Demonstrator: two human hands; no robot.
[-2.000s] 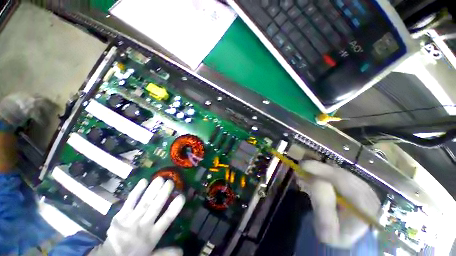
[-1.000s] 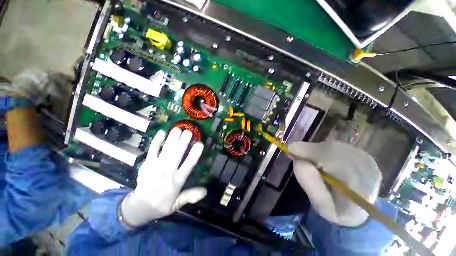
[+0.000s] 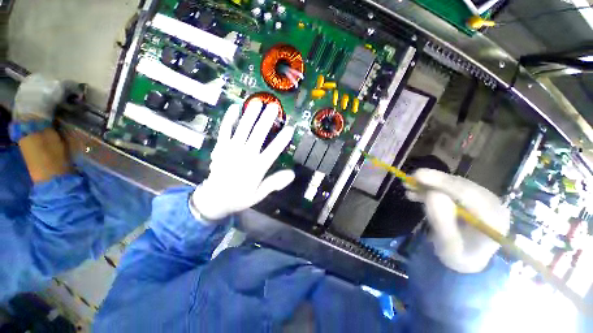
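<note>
A populated green circuit board (image 3: 240, 143) lies in a dark carrier with bright metal edge bars (image 3: 367, 140). It bears three white heatsink bars (image 3: 179, 77), copper-red wound rings (image 3: 283, 67), a smaller ring (image 3: 327, 123) and small yellow-orange parts. My left hand (image 3: 244, 166), in a white glove, rests with fingers spread over the middle ring and partly hides it; it grips nothing. My right hand (image 3: 458, 218), gloved, holds a long yellow stick (image 3: 481, 224) like a pencil. The stick's tip is near the board's right edge bar; whether it touches is unclear.
Another person's gloved hand (image 3: 40, 97) is at the far left. Metal conveyor rails (image 3: 136, 169) run along both sides of the board. A framed white sheet (image 3: 393, 140) lies beyond the right bar. Another board (image 3: 556, 175) is at the right, under strong glare.
The view has shifted, so the board sits higher and the keyboard-like device has left it. The stick's tip has moved from the yellow parts towards the right edge bar. My left hand stays over the middle ring.
</note>
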